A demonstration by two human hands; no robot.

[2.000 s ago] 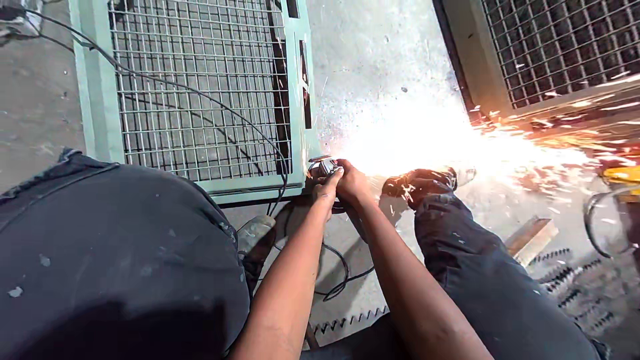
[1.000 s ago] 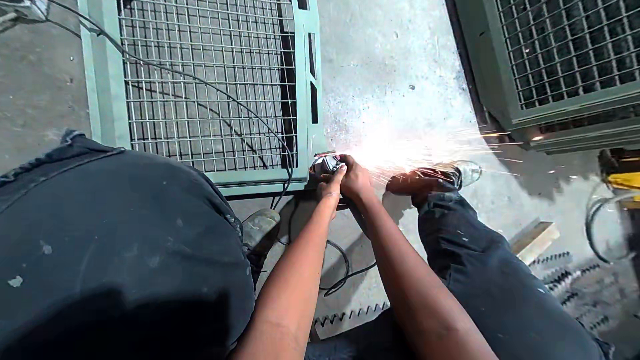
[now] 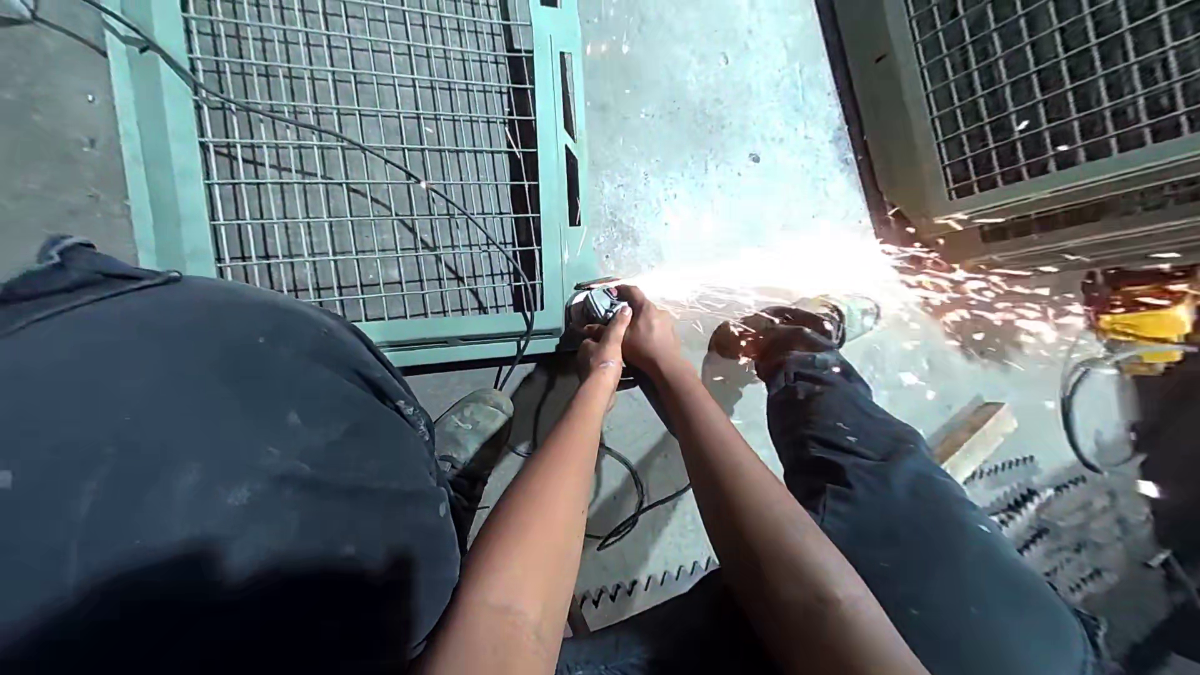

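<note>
My left hand (image 3: 603,347) and my right hand (image 3: 649,330) are pressed close together around an angle grinder (image 3: 598,305). The grinder sits at the near right corner of a green metal frame (image 3: 459,328) filled with wire mesh. Its disc edge is at or beside the frame's corner; exact contact is hidden by glare and hands. A bright stream of sparks (image 3: 787,267) flies off to the right, across my booted foot. The far side of the grinder's body lies hidden under my hands.
A black cable (image 3: 375,155) crosses the mesh, and another cable (image 3: 637,502) loops on the floor. A second meshed frame (image 3: 923,178) stands at upper right. Right of my leg lie a wood block (image 3: 975,439), toothed metal strips (image 3: 1017,506) and a yellow tool (image 3: 1146,323).
Both hands stay on the grinder at the frame's corner. The spark stream, shorter one second ago, now reaches farther right, towards the yellow tool.
</note>
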